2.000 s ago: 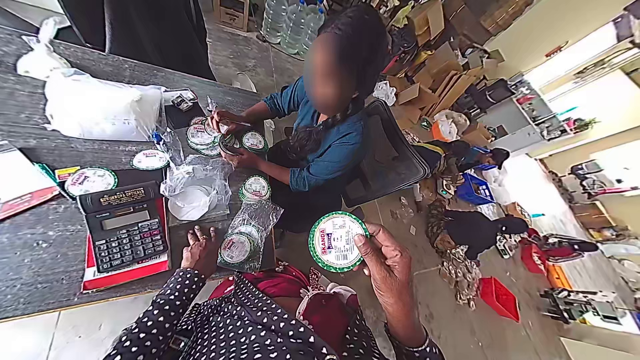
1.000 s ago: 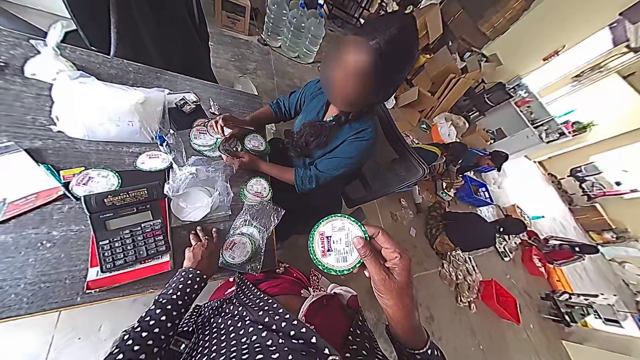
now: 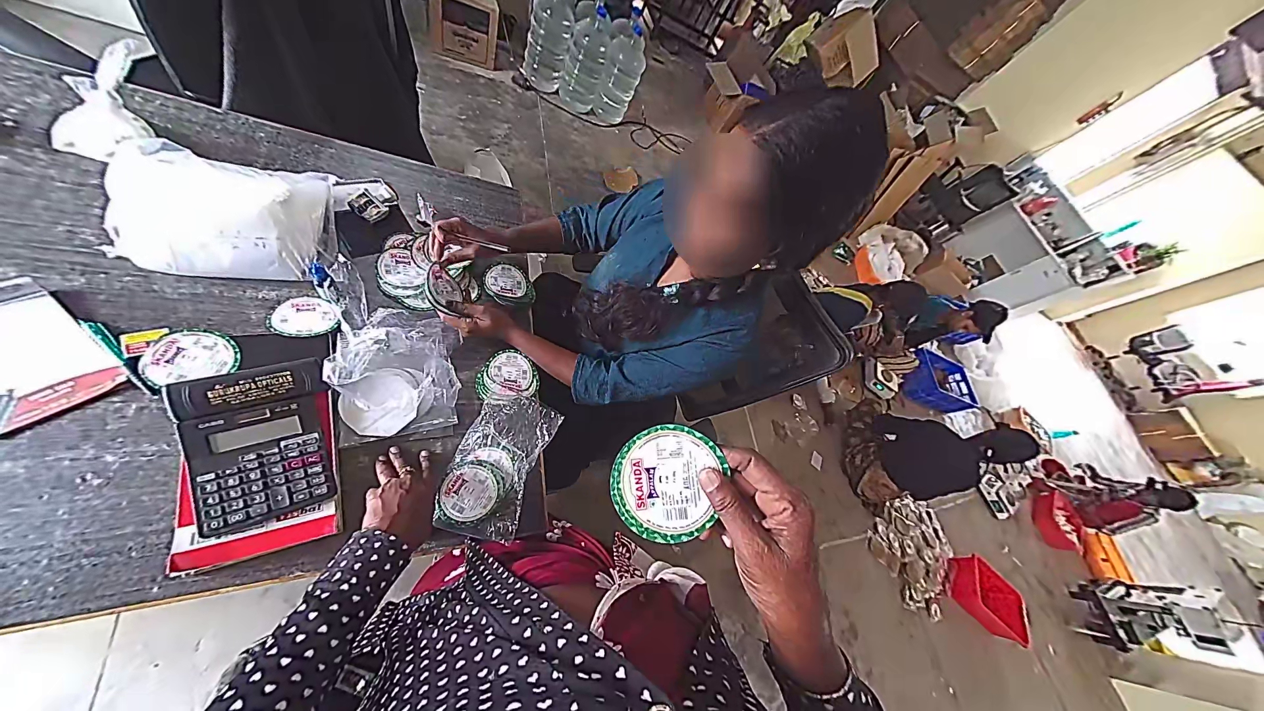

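Observation:
Between the thumb and fingers of my right hand [image 3: 765, 518] is a round label disc [image 3: 670, 484] with a green patterned rim, raised off the table's edge, its printed face toward me. My left hand [image 3: 400, 494] rests on the dark tabletop, fingers spread, holding nothing. Right of it lies a clear plastic bag [image 3: 499, 464] with similar discs in it. Crumpled clear plastic with a white round piece [image 3: 380, 400] lies just beyond my left fingers. A black desk calculator [image 3: 259, 454] sits to the left on a red and white printed item [image 3: 188, 553].
Across the table corner a seated person [image 3: 671, 296] holds a disc and a thin pen-like tool, with more discs [image 3: 403, 269] alongside. A full white plastic bag [image 3: 212, 217] lies at the back left. Water bottles [image 3: 583, 64], cartons, a red bin [image 3: 987, 597] and other people are on the floor.

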